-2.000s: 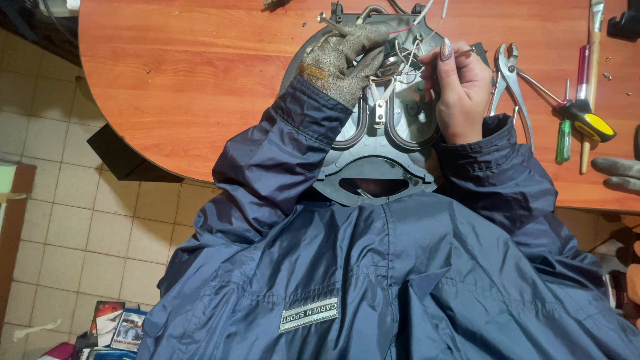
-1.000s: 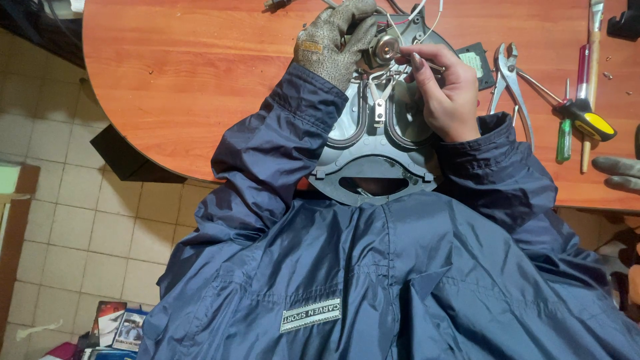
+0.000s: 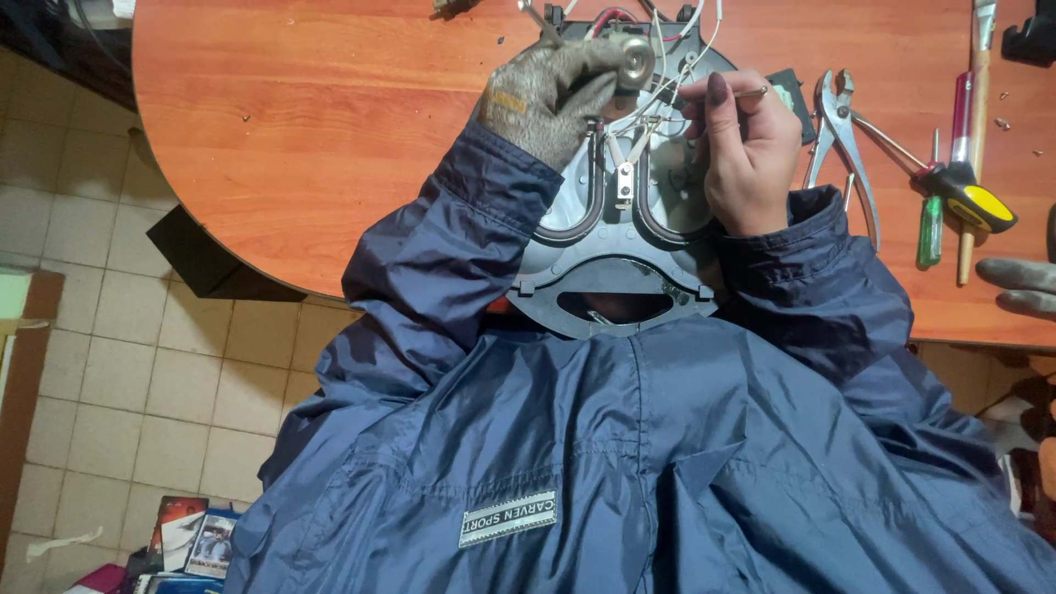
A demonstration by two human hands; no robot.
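Observation:
The opened housing of an electric appliance (image 3: 577,268) lies at the table's front edge, showing a curved heating element (image 3: 596,186), a small metal bracket (image 3: 625,181) and several thin white wires (image 3: 697,49). My left hand (image 3: 549,99), in a grey knitted glove, holds a round metal part (image 3: 636,62) over the upper half of the housing. A metal rod (image 3: 540,21) sticks up beside that hand's fingers; whether they grip it is unclear. My right hand (image 3: 742,144), bare, pinches a thin metal tool (image 3: 747,92) beside the wires. Its working tip is hard to make out.
Slip-joint pliers (image 3: 840,132) lie right of my right hand. Beyond them are a yellow-and-black screwdriver (image 3: 978,202), a green-handled screwdriver (image 3: 930,231), a brush (image 3: 980,66) and a grey glove (image 3: 1019,285). A dark rectangular piece (image 3: 794,103) sits behind my right hand.
The round metal part now shows at my left fingertips; two seconds ago it was not plainly visible there. My right hand has shifted slightly about the wires, still with the thin tool.

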